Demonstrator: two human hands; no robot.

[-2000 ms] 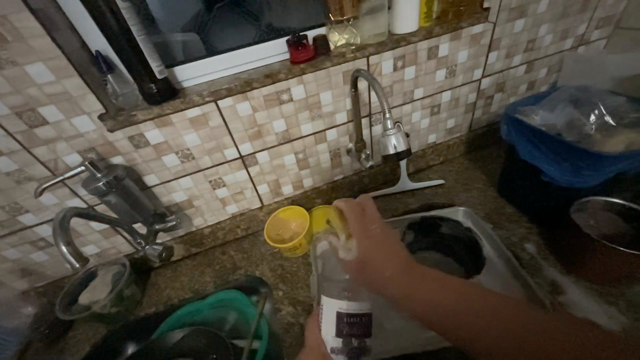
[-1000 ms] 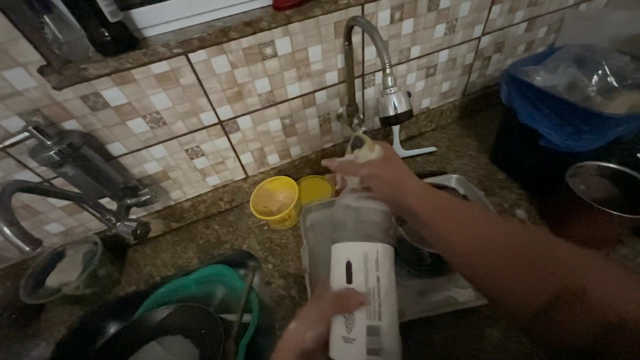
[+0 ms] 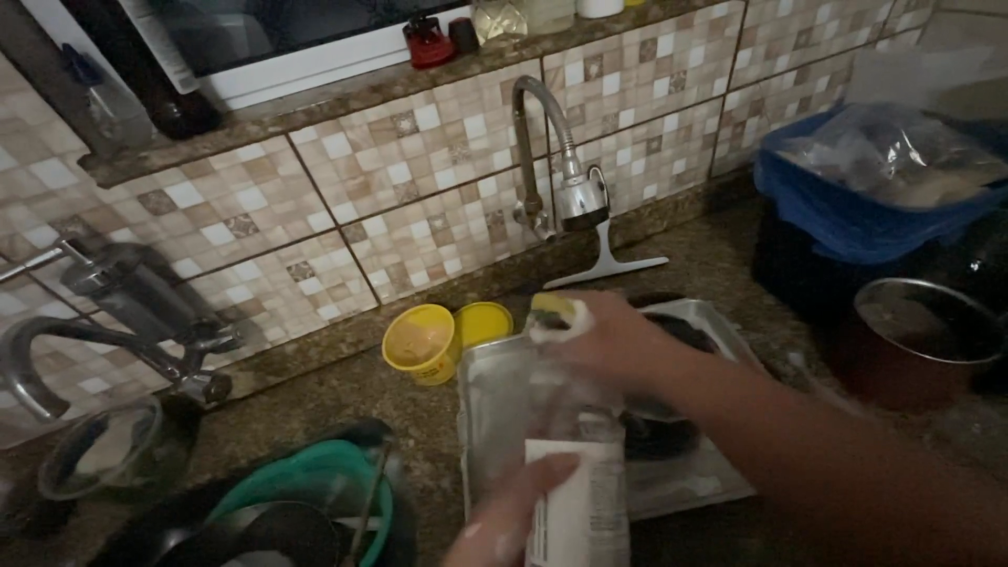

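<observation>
My left hand (image 3: 524,504) grips the lower body of a clear bottle (image 3: 587,504) with a white label bearing writing. At the bottle's upper part is my right hand (image 3: 598,335), closed on a soapy yellow sponge (image 3: 554,305); the hand is blurred and hides the bottle's neck. Beneath the right forearm lies a rectangular metal baking pan (image 3: 496,394), with a dark round pan (image 3: 669,437) in it. Left of the baking pan stand an open yellow tub (image 3: 423,344) of light paste and a yellow lid (image 3: 483,323).
A flexible-neck faucet (image 3: 579,197) rises behind a grey squeegee (image 3: 606,268). Green basin (image 3: 378,512) with dishes stands at lower left, beside a glass bowl (image 3: 59,480) and a second faucet (image 3: 31,362). A blue-lined bin (image 3: 835,213) and a pot (image 3: 929,315) stand right.
The label side of the bottle looks different from a second ago, so the bottle has turned. The right hand remains near its upper part with the sponge. The view has shifted.
</observation>
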